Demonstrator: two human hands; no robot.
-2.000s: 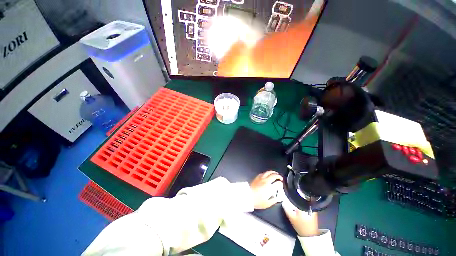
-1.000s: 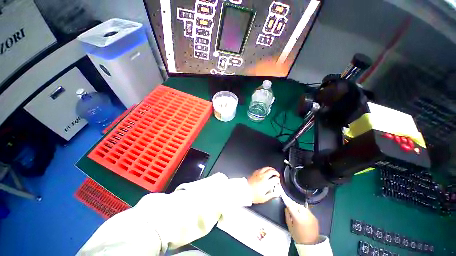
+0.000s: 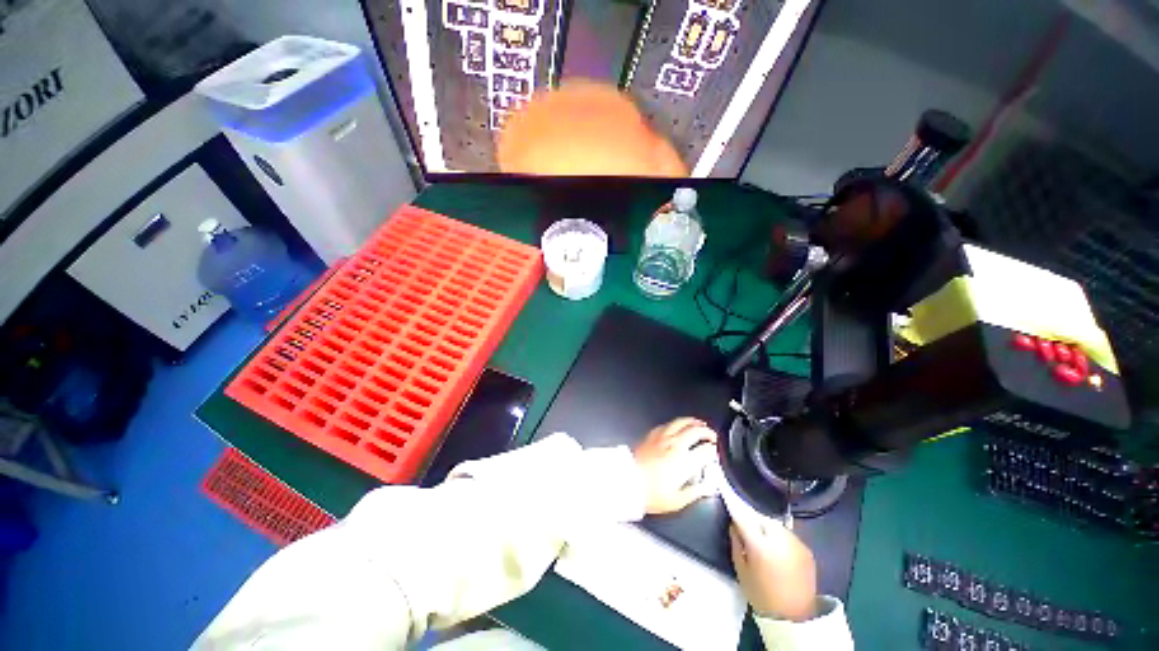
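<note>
The black video microscope (image 3: 877, 426) stands at the right with its ring light (image 3: 752, 468) low over the black base plate (image 3: 610, 369). My left hand (image 3: 676, 468) is at the left edge of the ring light, fingers curled. My right hand (image 3: 772, 560) reaches up from below to the ring's lower edge. The fingertips are hidden under the ring or blurred by glare, so what they hold cannot be made out. The monitor (image 3: 597, 76) shows a magnified circuit board with a rounded orange fingertip over its lower middle.
A slotted red tray (image 3: 394, 343) and a black smartphone (image 3: 486, 422) lie left. A tub of swabs (image 3: 575, 261) and clear bottle (image 3: 670, 244) stand behind. White paper (image 3: 648, 588) with red-brown bits lies in front; module rows (image 3: 1004, 598) lie right.
On the monitor, the board picture has shifted upward and the orange fingertip has moved to the lower middle. My right hand has shifted slightly; my left hand stays at the ring.
</note>
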